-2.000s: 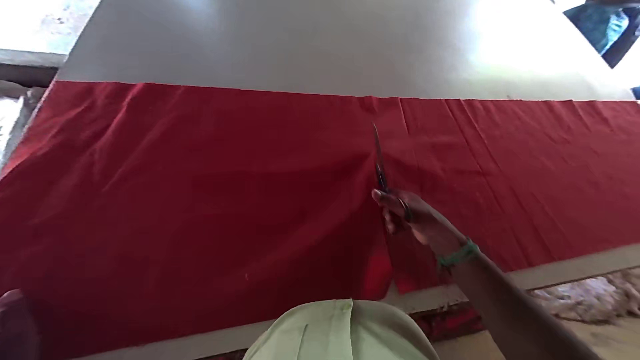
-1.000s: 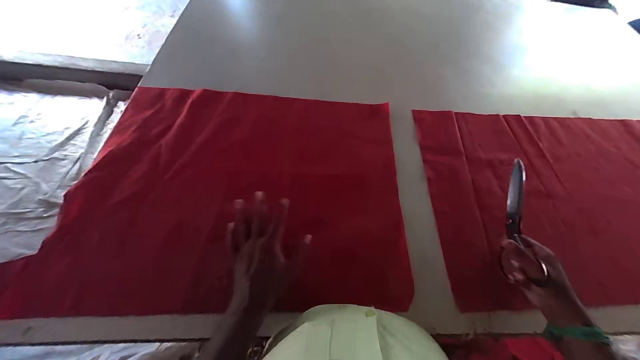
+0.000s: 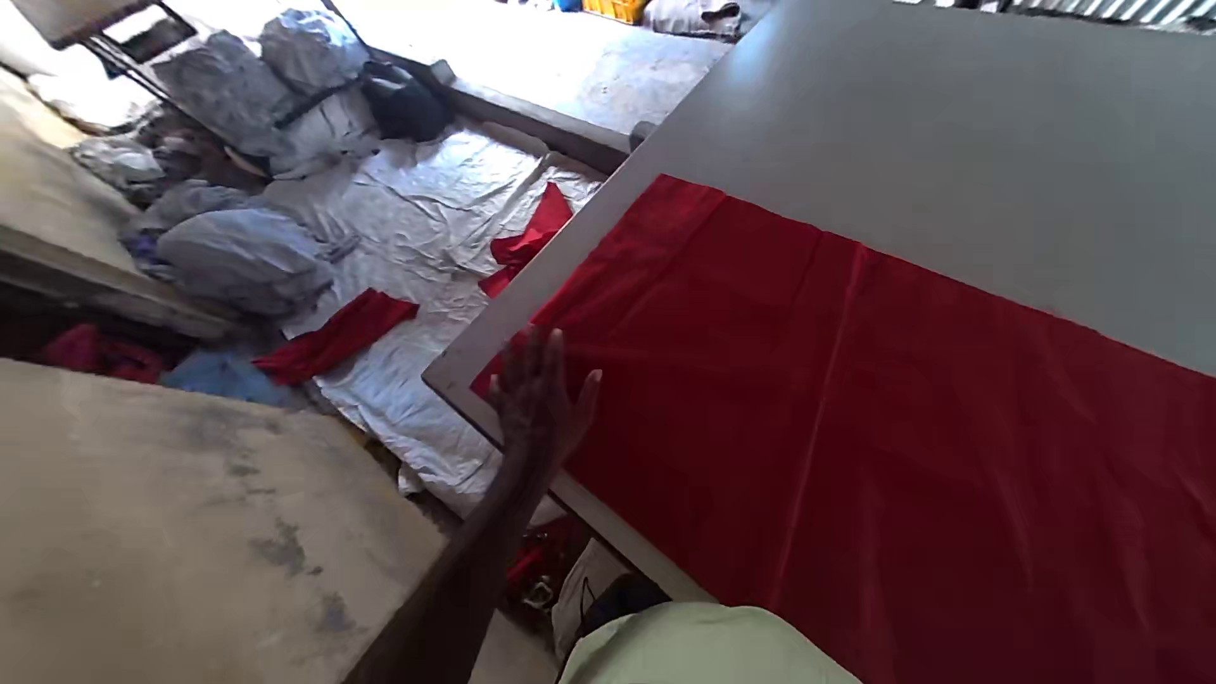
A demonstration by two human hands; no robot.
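Note:
A wide piece of red cloth [image 3: 722, 380] lies on the grey table [image 3: 912, 142], with creases running across it. Its left end reaches close to the table's left corner. My left hand [image 3: 540, 394] rests with spread fingers on or just over the cloth near that corner, and nothing is in it. My right hand is out of view, and so are the scissors.
Beyond the table's left edge, red cloth pieces [image 3: 337, 337] lie on a pale sheet [image 3: 427, 209] on the floor. Stuffed grey sacks [image 3: 237, 256] stand farther left. A worn beige wall or ledge [image 3: 190, 513] is at lower left. A yellow crate [image 3: 616, 9] shows at the top.
The view has swung left to the table's corner. Two seconds ago my right hand had scissors in the cloth; one second ago the cloth lay in two parts with a gap, the scissors still in that hand.

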